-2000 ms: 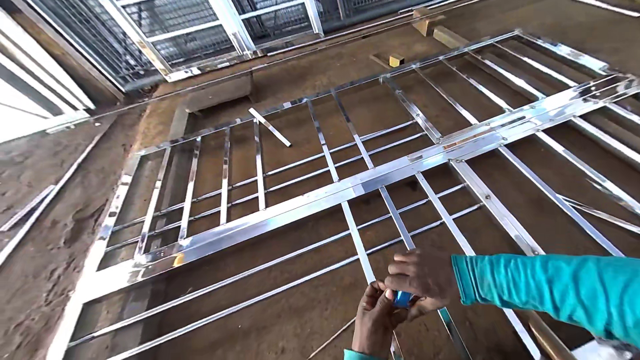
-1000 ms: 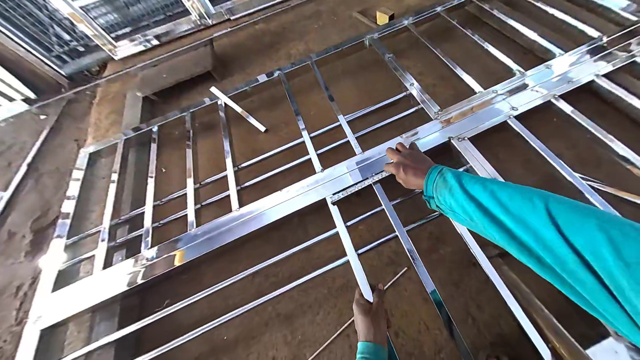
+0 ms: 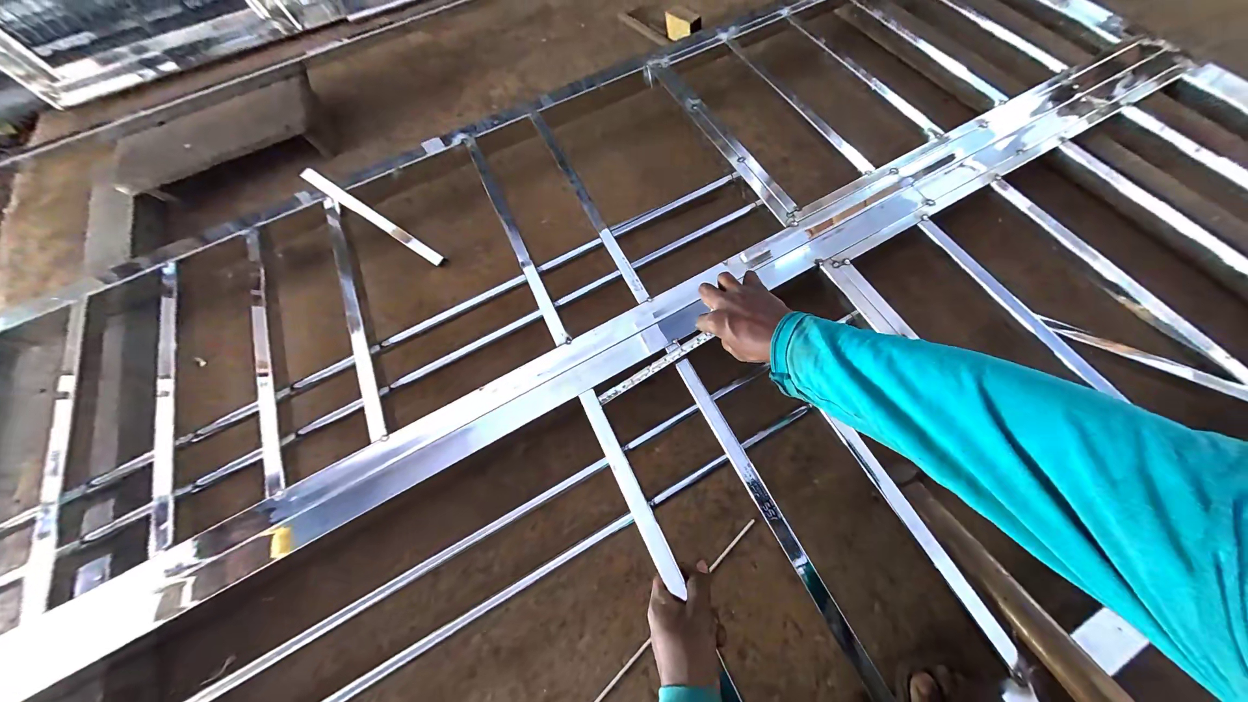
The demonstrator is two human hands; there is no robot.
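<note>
My left hand point(image 3: 682, 624), low in the picture, grips the near end of a flat metal bar point(image 3: 629, 487). The bar's far end meets the wide polished metal rail point(image 3: 468, 419) that runs diagonally across the frame. My right hand point(image 3: 743, 317), in a teal sleeve, is at the right end of a short perforated or marked metal strip point(image 3: 648, 372), its fingers bent over it and the rail's edge. This strip lies along the rail's near side, between the held bar and the neighbouring crossbar point(image 3: 741, 458). Whether the right fingers pinch the strip is partly hidden.
Thin rods point(image 3: 487, 526) cross under the bars of the large metal frame. A loose short metal piece point(image 3: 375, 216) lies across its far side. A yellowish block point(image 3: 682, 21) and a grey slab point(image 3: 210, 132) are beyond. A brown pipe point(image 3: 1014, 595) lies at lower right.
My hands were together low over the bars two seconds ago. Since then the right hand has moved up to the rail, and the left holds the bar's near end. The marked strip now shows extended.
</note>
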